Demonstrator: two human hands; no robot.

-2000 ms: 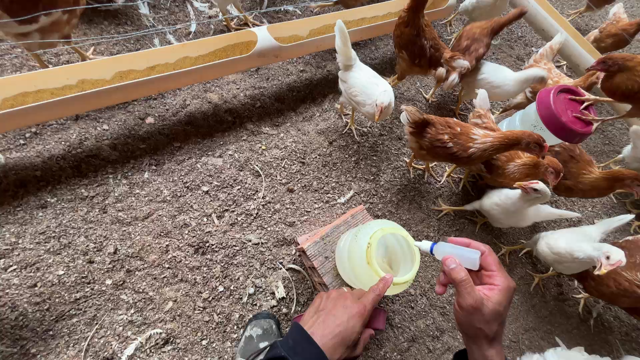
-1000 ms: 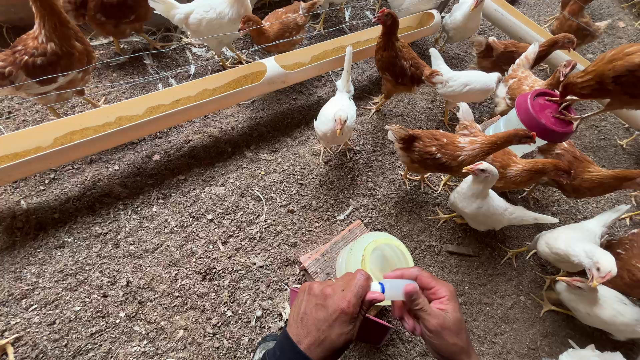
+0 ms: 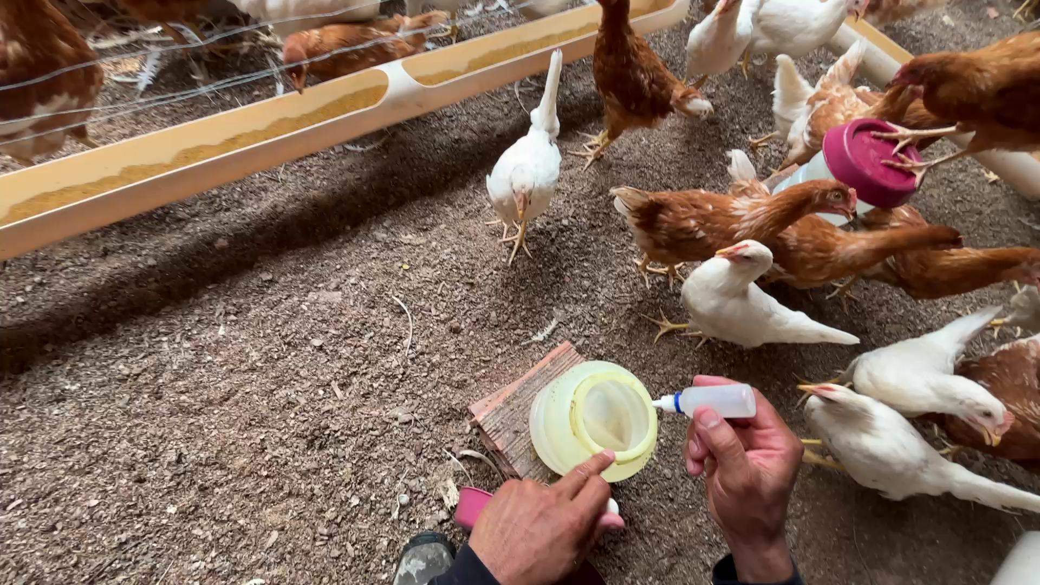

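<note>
My right hand [image 3: 743, 463] holds a small white plastic dropper bottle [image 3: 715, 400] on its side, its blue-ringed tip pointing left at the rim of a translucent yellowish plastic jar [image 3: 561, 414]. The jar's round mouth faces up and toward me, and it rests on a reddish ridged block [image 3: 512, 406]. My left hand [image 3: 540, 520] has its index finger extended to the lower rim of the jar. A small white round thing, probably the bottle's cap, shows by that hand's fingers. Beside the wrist lies a magenta plastic piece [image 3: 471, 507], mostly hidden by the hand.
Several brown and white chickens stand around, one white hen [image 3: 524, 175] ahead and others close on the right. A brown one perches on a drinker with a magenta base [image 3: 873, 162]. A long feed trough [image 3: 268, 134] crosses the upper left, beside fence wires. My shoe [image 3: 426, 561] is below.
One second ago both hands were together at the bottle over the jar. Now they are apart: the right holds the bottle beside the jar, and the left points at its rim.
</note>
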